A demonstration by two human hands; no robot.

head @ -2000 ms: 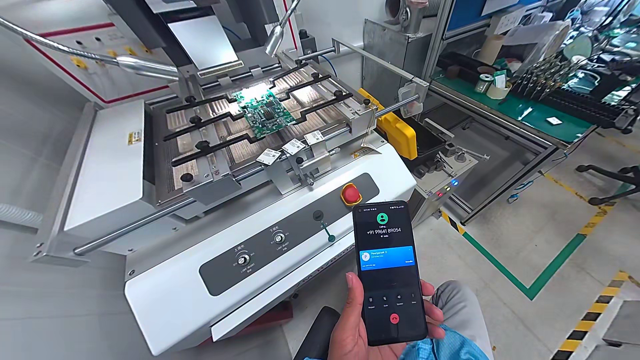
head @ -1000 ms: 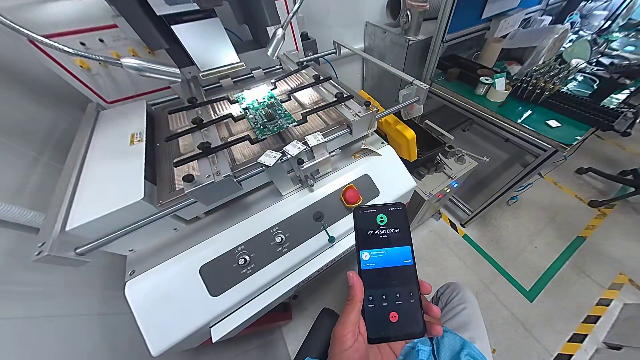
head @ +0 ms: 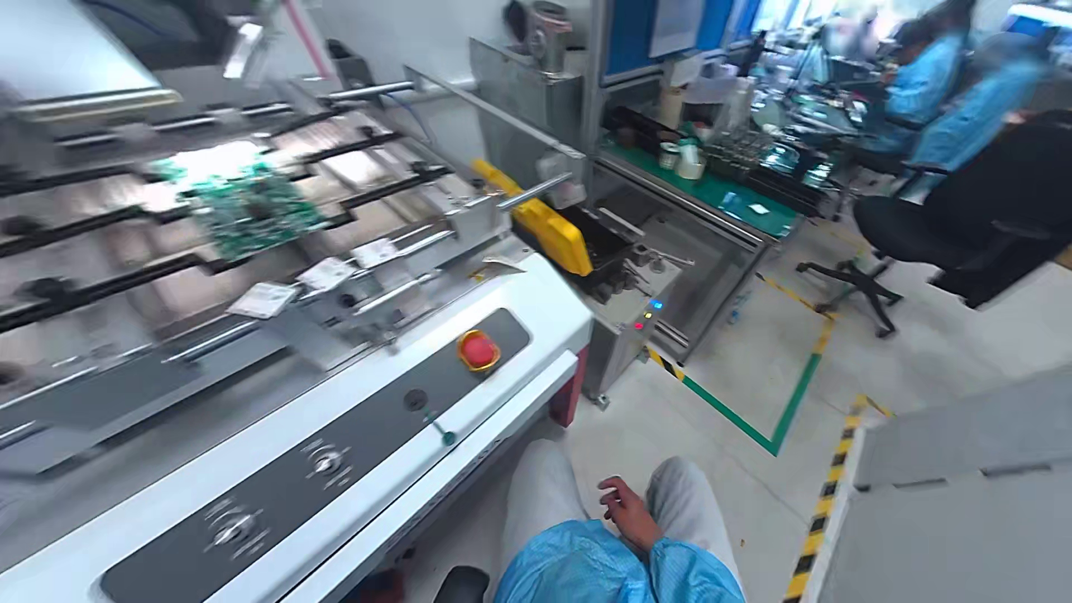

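My right hand (head: 632, 512) rests low between my knees, its fingers loosely curled and a little apart, holding nothing that shows. A blue sleeve covers its forearm. My left hand is out of view, and no phone is seen. Nearest to the hand are my light trouser legs (head: 548, 481). On the left stands a white machine with a dark control panel (head: 368, 444), a red emergency stop button (head: 478, 350) and metal knobs (head: 327, 460). A green circuit board (head: 251, 209) lies across the black rails (head: 109, 280) of its bed, blurred and brightly lit.
A yellow part (head: 553, 239) juts beyond the machine, near a bench with a green mat (head: 712, 188). Farther right are a black chair (head: 946, 201) and people in blue gowns (head: 930, 79). A grey panel (head: 971, 494) and striped floor tape (head: 825, 502) lie at right.
The view has swung right and nearer the machine. The phone, held in my left hand before, is gone from sight together with that hand. My right hand has come into view.
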